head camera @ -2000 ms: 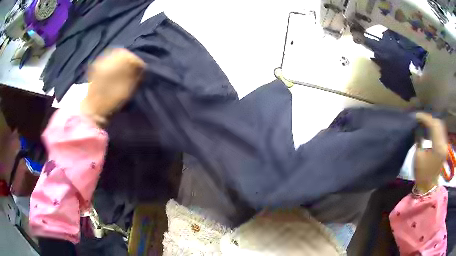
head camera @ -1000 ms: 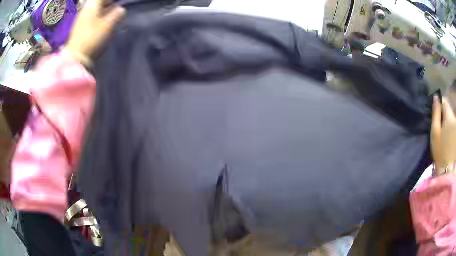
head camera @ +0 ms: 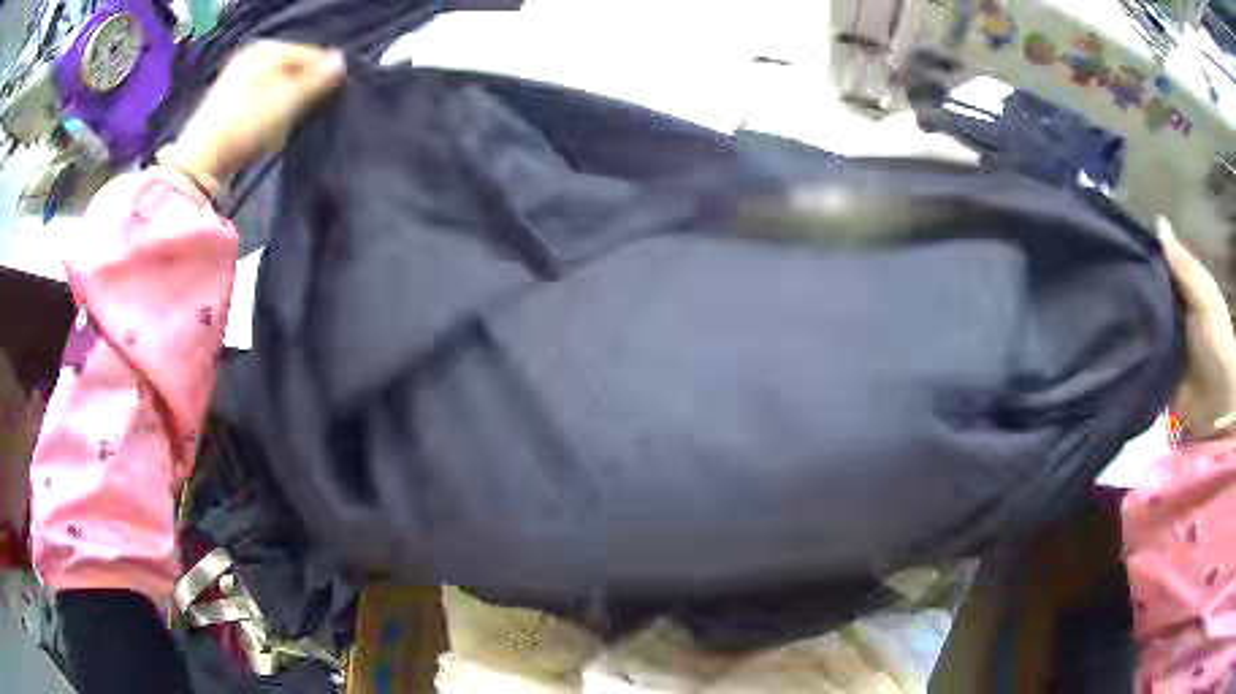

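A large dark grey-navy garment body (head camera: 759,380) is spread between my two hands above the table and lap, partly blurred. My left hand (head camera: 271,102) grips its upper left edge, fingers closed on the cloth. My right hand (head camera: 1200,325) holds its right edge near the picture's rim; part of that hand is hidden behind the cloth. A lighter blurred patch shows through the opening at the garment's upper middle. The garment hides most of the table's front.
The white sewing machine (head camera: 1071,61) with cartoon stickers stands at the upper right. A dark cloth scrap (head camera: 1071,143) lies below it. Dark cut pieces (head camera: 325,21) and a purple device (head camera: 119,68) are at upper left. Cream tape loops (head camera: 217,597) hang at lower left.
The garment went from bunched and hanging between my hands to spread wide, and its folds and opening have since shifted. My left hand moved up; my right hand moved slightly up and outward.
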